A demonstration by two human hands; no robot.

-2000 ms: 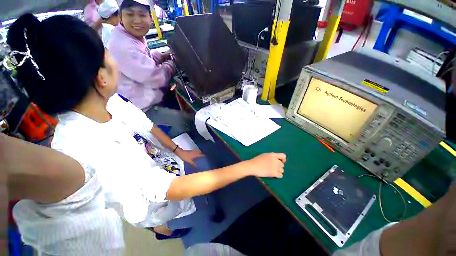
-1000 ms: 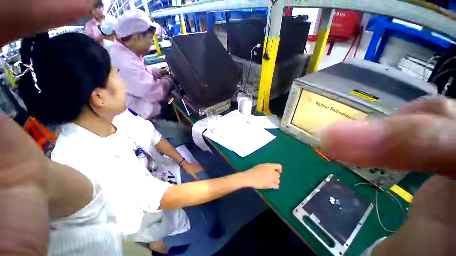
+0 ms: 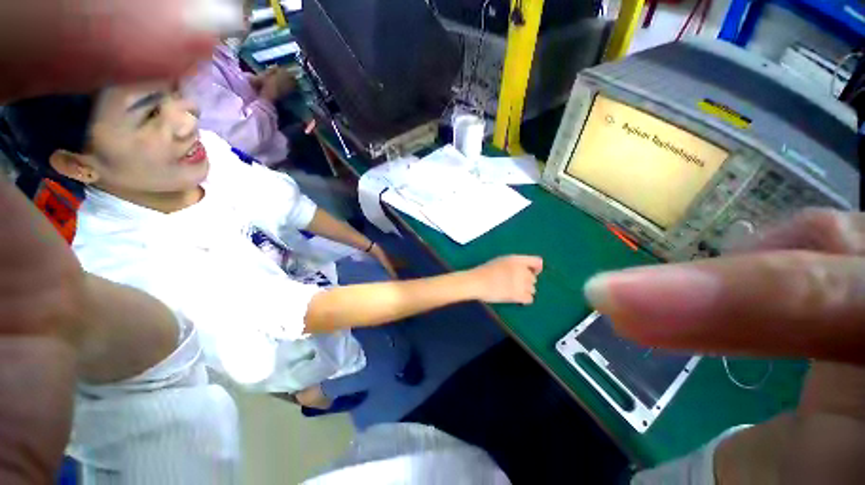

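Note:
My left hand point(image 3: 95, 43) is very close to the camera, large and blurred along the left side and top left, cut off by the edge. My right hand point(image 3: 740, 294) is also close and blurred at the right, fingers pointing left, cut off by the edge. No held object shows in either hand. Behind the right hand, the dark plate with a silver frame and slotted handle point(image 3: 634, 410) lies on the green bench, partly hidden. The Agilent tester point(image 3: 654, 161) stands behind it with a lit yellowish screen.
A person in white point(image 3: 190, 275) sits at the left, one fist on the bench edge. White papers point(image 3: 465, 204) and a white cylinder point(image 3: 468, 137) lie beyond. An orange-red stick point(image 3: 621, 236) is before the tester. A yellow post point(image 3: 520, 76) rises behind. A pink sleeve point(image 3: 228, 104) shows farther back.
Both hands have come up close to the camera since the earliest frame. The view has tilted down in the last second. The person in white has turned their head towards the camera.

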